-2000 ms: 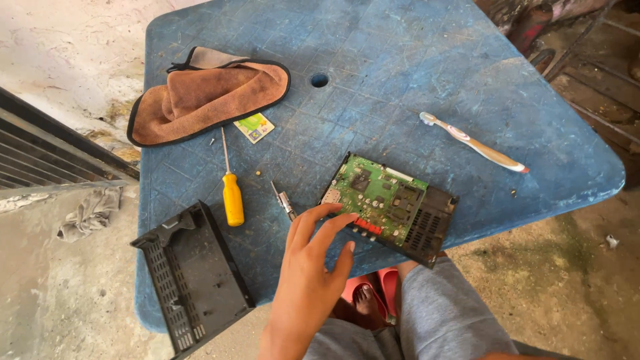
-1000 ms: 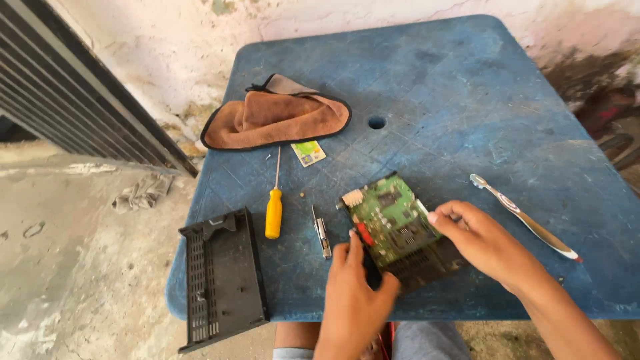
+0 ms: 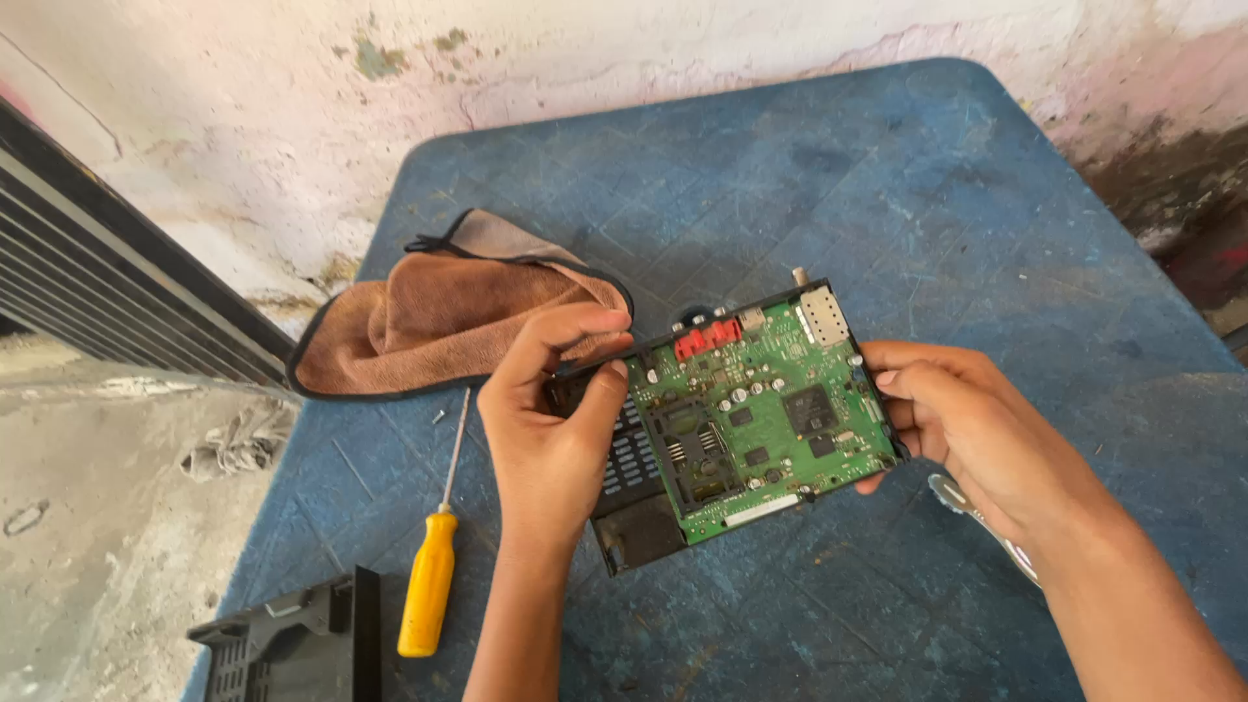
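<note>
A green circuit board (image 3: 770, 409) sits in a black plastic casing half (image 3: 639, 531), held up above the blue table. My left hand (image 3: 561, 419) pinches the casing's left end between thumb and fingers. At the opposite end my right hand (image 3: 960, 419) grips the casing's edge, some fingers behind it. Red sockets (image 3: 709, 338) line the board's far edge, near a perforated metal shield (image 3: 825, 317). A screwdriver with a yellow handle (image 3: 427, 585) lies left of my left hand. The black vented cover (image 3: 292, 648) lies at the lower left, partly out of view.
A brown cloth with black edging (image 3: 458, 322) lies behind my left hand. Partly hidden by my right forearm is a toothbrush (image 3: 985, 526). The blue plastic table (image 3: 741, 156) stands near a stained wall (image 3: 624, 58), with a barred metal gate (image 3: 127, 253) at left.
The board in its casing has been lifted off the table and turned, its red sockets now along the far side. Both hands now hold it by its ends. The view has shifted.
</note>
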